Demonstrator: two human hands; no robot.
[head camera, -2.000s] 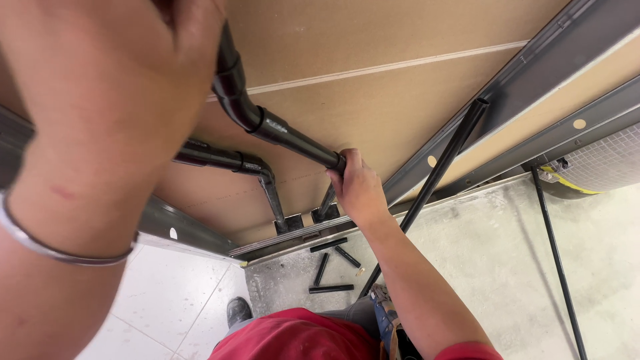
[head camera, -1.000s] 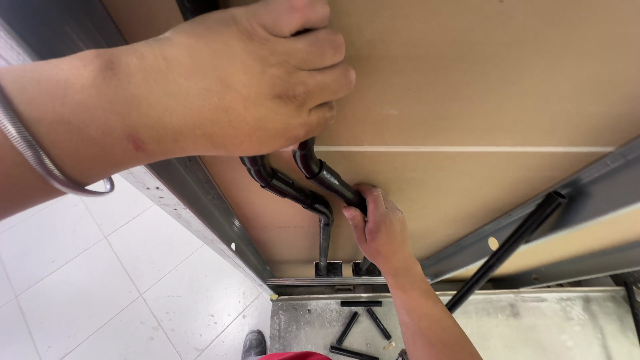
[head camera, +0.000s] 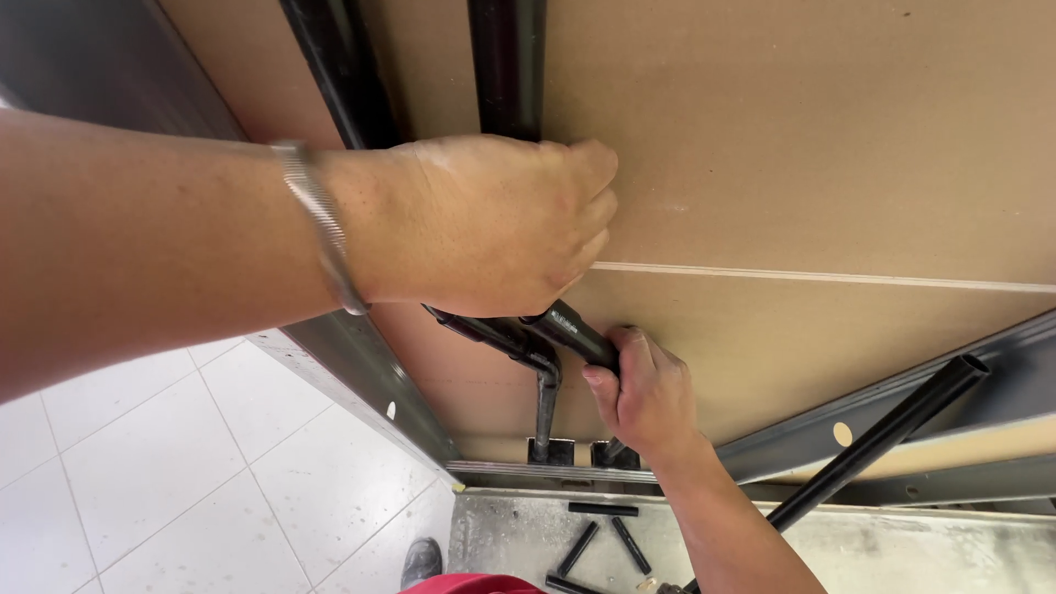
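Note:
My left hand (head camera: 503, 219), with a metal bracelet at the wrist, is closed around the right-hand black plastic pipe (head camera: 507, 66) near where it bends; the joint itself is hidden behind the hand. Lower down, my right hand (head camera: 648, 392) grips the black pipe section (head camera: 577, 334) that slants out from under my left hand. Behind them a second black pipe (head camera: 342, 74) runs down to an angled elbow fitting (head camera: 540, 359) and on to a dark box (head camera: 551, 451) at the bottom track. Beside it is another dark box (head camera: 615, 454), partly behind my right hand.
Brown wallboard (head camera: 825, 165) backs the pipes, with metal studs (head camera: 371, 371) at the left and lower right. A loose black pipe (head camera: 883, 437) leans at the right. Several short pipe pieces (head camera: 631, 544) lie on the concrete floor, near a shoe (head camera: 421, 561). White tiles (head camera: 165, 462) cover the floor at left.
My left hand has moved down along the pipe, so the upright pipes above it show. My right hand still grips the lower section. The view has shifted closer to the pipes.

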